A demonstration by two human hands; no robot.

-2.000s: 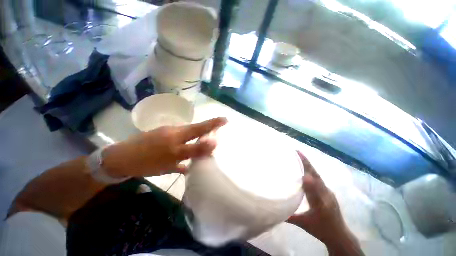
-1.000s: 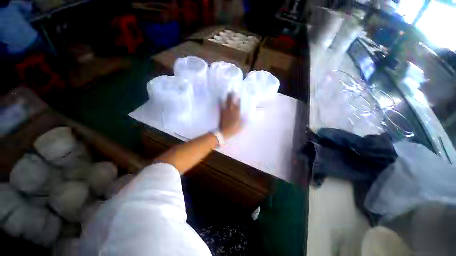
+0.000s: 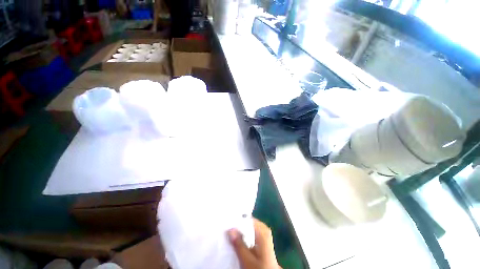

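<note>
My right hand (image 3: 258,246) grips a white rounded wrapped piece (image 3: 202,226) by its right side at the bottom centre, thumb on its near face. Glare hides the piece's detail. My left hand is not visible. Beyond the piece, three puffy white wrapped pieces (image 3: 141,100) stand on white sheets (image 3: 121,165) over a brown carton. On the bench (image 3: 295,210) to the right, an off-white bowl (image 3: 350,195) sits apart, tilted in the view. Behind it is a stack of off-white bowls (image 3: 405,139).
A dark blue cloth (image 3: 284,123) and crumpled white wrapping (image 3: 337,118) lie beside the stack. A clear vessel (image 3: 313,82) is farther along the bench. A carton of small white pieces (image 3: 137,54) and red stools (image 3: 79,38) are at the back. Pale bowl tops show at the bottom left.
The view has turned back toward the bench. My left arm, which reached to the wrapped pieces, has left the picture. My right hand and its white piece now show at the bottom.
</note>
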